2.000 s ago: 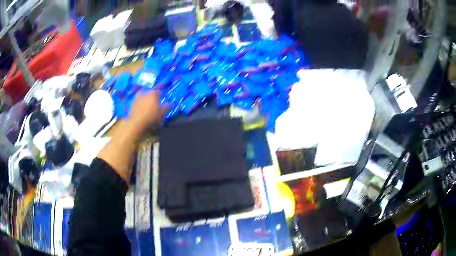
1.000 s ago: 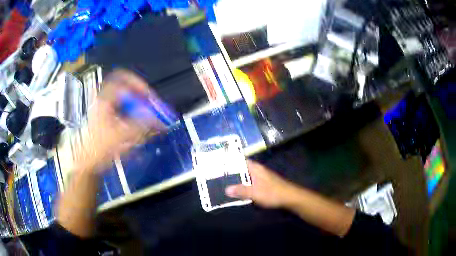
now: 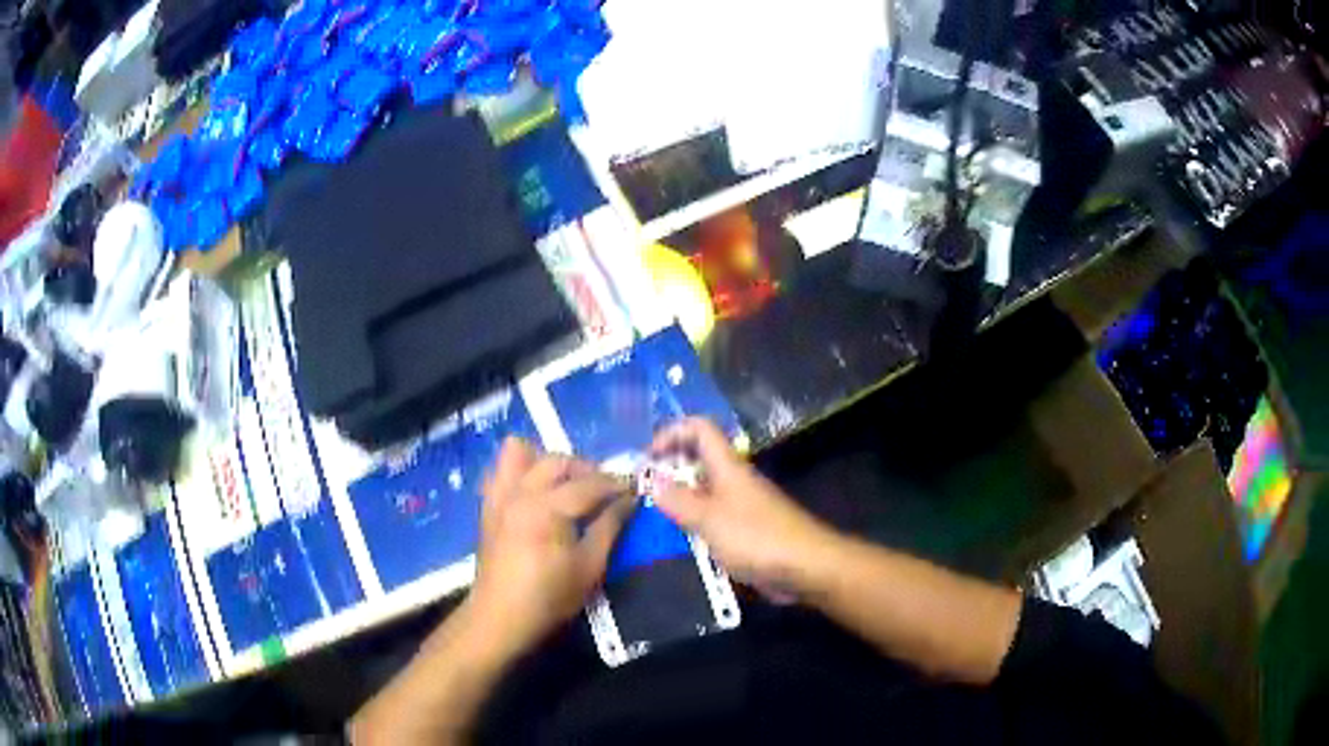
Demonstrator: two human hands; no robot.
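Note:
The white camera housing [image 3: 724,601] is at the bench's front edge, open side up, with black foam in its lower part and a blue battery pack [image 3: 650,536] in its upper part. My left hand [image 3: 551,532] is at the housing's upper left, fingertips pinched at its top. My right hand [image 3: 736,510] is at the upper right, its fingertips meeting the left ones over a small white and reddish piece, seemingly the battery lead [image 3: 668,475]. The fingers hide most of the housing's top.
A black foam stack [image 3: 423,277] lies mid-bench, with the battery pack heap [image 3: 365,73] behind it. White camera units [image 3: 139,364] are piled left. White back covers [image 3: 743,73] lie behind right. A carton [image 3: 1181,539] with white units stands below right. The electric screwdriver [image 3: 955,241] hangs right.
My left hand has brought the blue battery pack from above the bench into the housing. My right hand has moved from the housing's right side up to its top. Both hands now meet there.

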